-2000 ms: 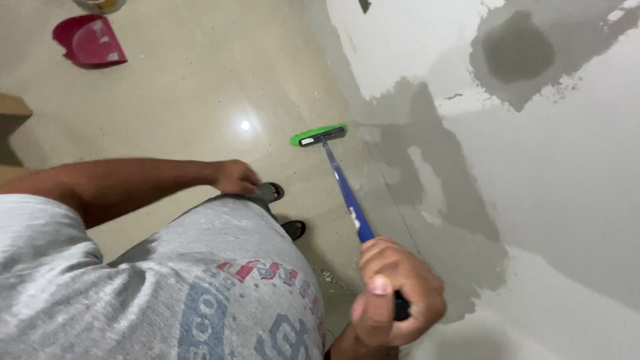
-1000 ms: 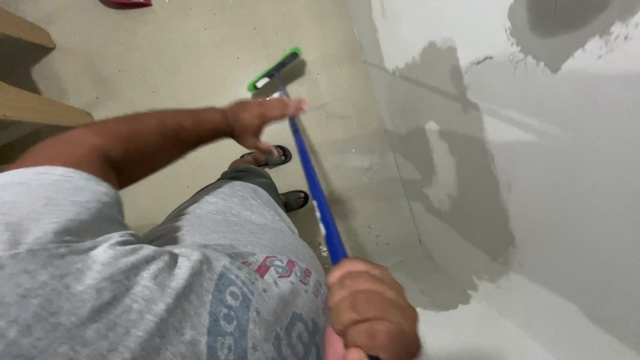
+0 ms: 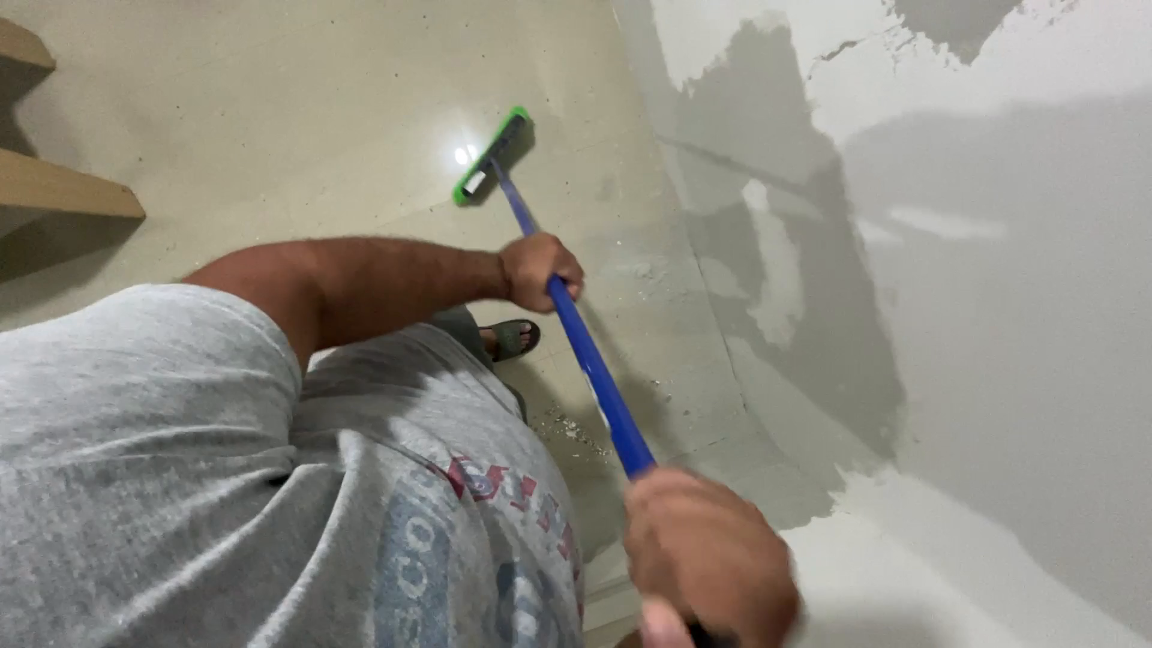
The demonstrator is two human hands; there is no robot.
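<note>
A broom with a blue handle (image 3: pixel 594 369) runs from the lower right up to its green-edged, dark broom head (image 3: pixel 493 157), which rests on the tiled floor. My left hand (image 3: pixel 542 272) is closed around the middle of the handle. Lower down, my right hand (image 3: pixel 711 558), blurred, grips the handle near its black end, most of which is hidden by the fingers. Small pale debris (image 3: pixel 571 427) lies scattered on the floor to the left of the handle, close to my sandalled foot (image 3: pixel 515 340).
At the right rises a wall (image 3: pixel 1008 297) with white and grey patches, meeting the floor along an edge beside the broom. Tan, board-like pieces (image 3: pixel 67 184) jut in at the left edge. More whitish specks (image 3: pixel 643 270) lie near the wall's base.
My left hand, away from the broom two seconds ago and open beside the handle one second ago, has closed around it. The broom head has turned on the floor. The view has shifted.
</note>
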